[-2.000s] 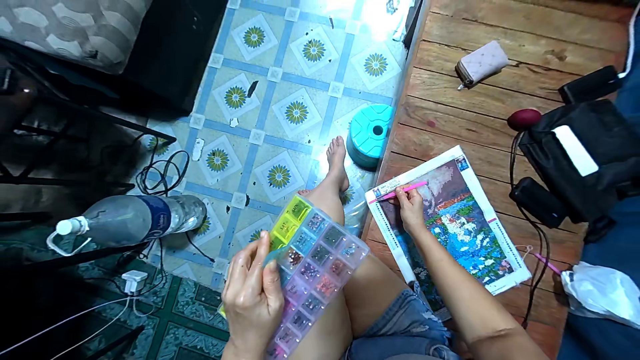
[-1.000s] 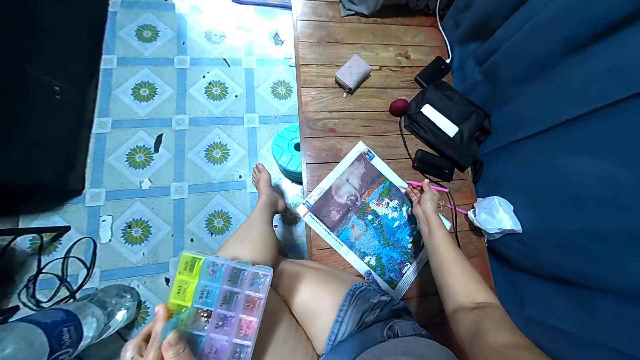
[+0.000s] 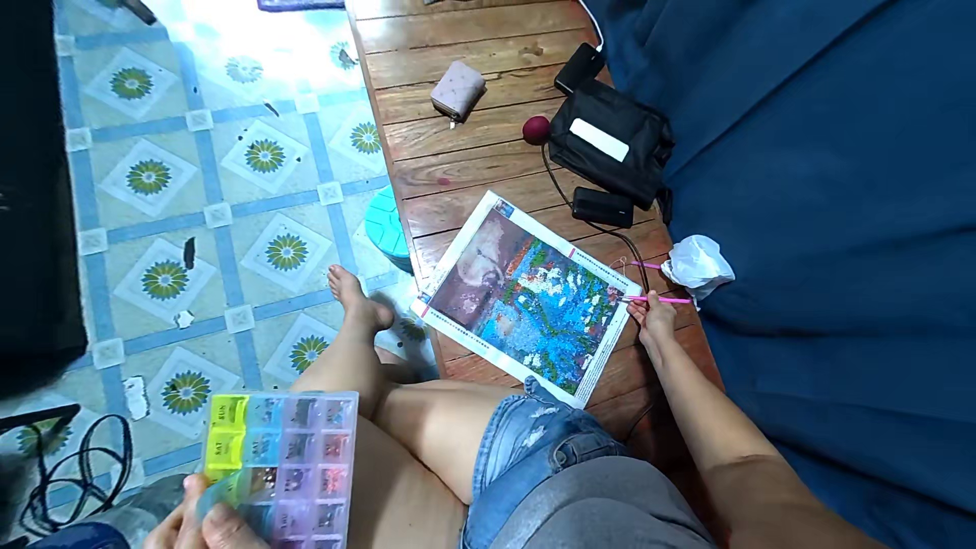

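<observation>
My left hand (image 3: 210, 518) grips a clear plastic compartment box (image 3: 314, 457) by its left side, over my thigh. Its lids are yellow, blue, purple and pink, and small beads lie in the compartments; the bottom is cut off by the frame. A diamond painting canvas (image 3: 534, 301) with white margins lies on the wooden platform. At its right corner my right hand (image 3: 652, 316) holds a pink pen (image 3: 657, 300). Another pink stick (image 3: 646, 264) lies between the canvas and a white plastic bag (image 3: 698, 265).
On the wooden platform (image 3: 488, 164) are a pale pink zip wallet (image 3: 458, 90), a black bag (image 3: 610, 141), black power banks (image 3: 602, 207), a dark red ball (image 3: 536, 130) and cables. A turquoise stool (image 3: 389, 225) stands beside it. A blue curtain (image 3: 831, 191) hangs at right.
My right hand has moved from over the canvas to its right corner, still with the pink pen. The box in my left hand is lower in view. The view has shifted right.
</observation>
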